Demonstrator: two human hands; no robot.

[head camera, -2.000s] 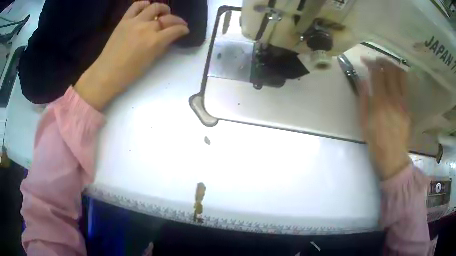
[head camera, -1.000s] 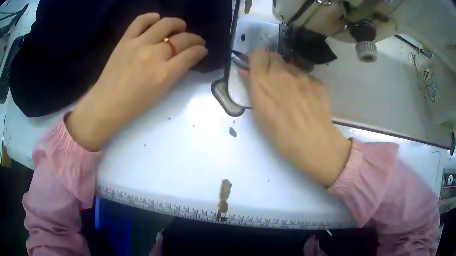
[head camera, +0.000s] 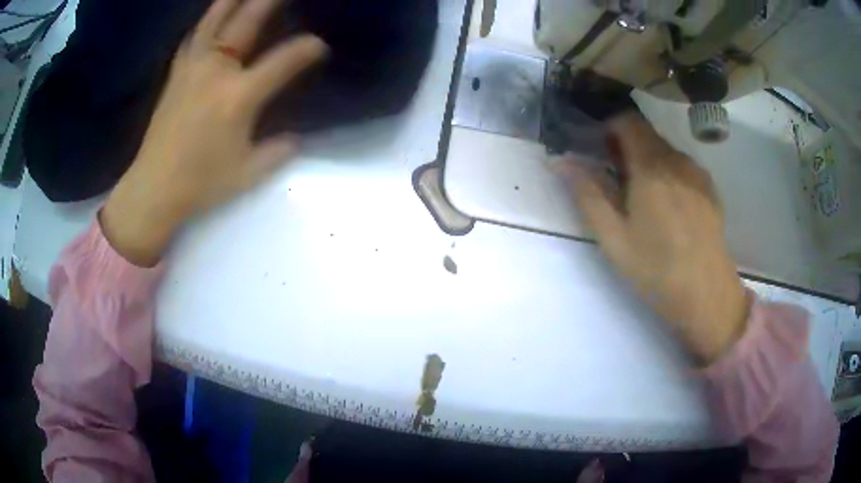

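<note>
My left hand (head camera: 212, 118) is blurred, with fingers spread over the black garment (head camera: 368, 66) heaped at the upper left. It does not visibly grip the cloth. My right hand (head camera: 661, 222) is at the right of the needle plate (head camera: 500, 91), its blurred fingertips beside the small black fabric piece (head camera: 595, 108) under the presser foot. Whether my right fingers hold the piece or the snips cannot be told. The snips are not clearly visible.
The cream machine head (head camera: 802, 42) stands at the upper right, with a white ribbed knob (head camera: 709, 123) hanging from it. The table edge carries a tape measure (head camera: 312, 404). A blue crate (head camera: 217, 424) lies below the table at the left.
My right hand took the snips across to the garment's edge, then moved back right to the small fabric piece. My left hand has moved left and its fingers have spread.
</note>
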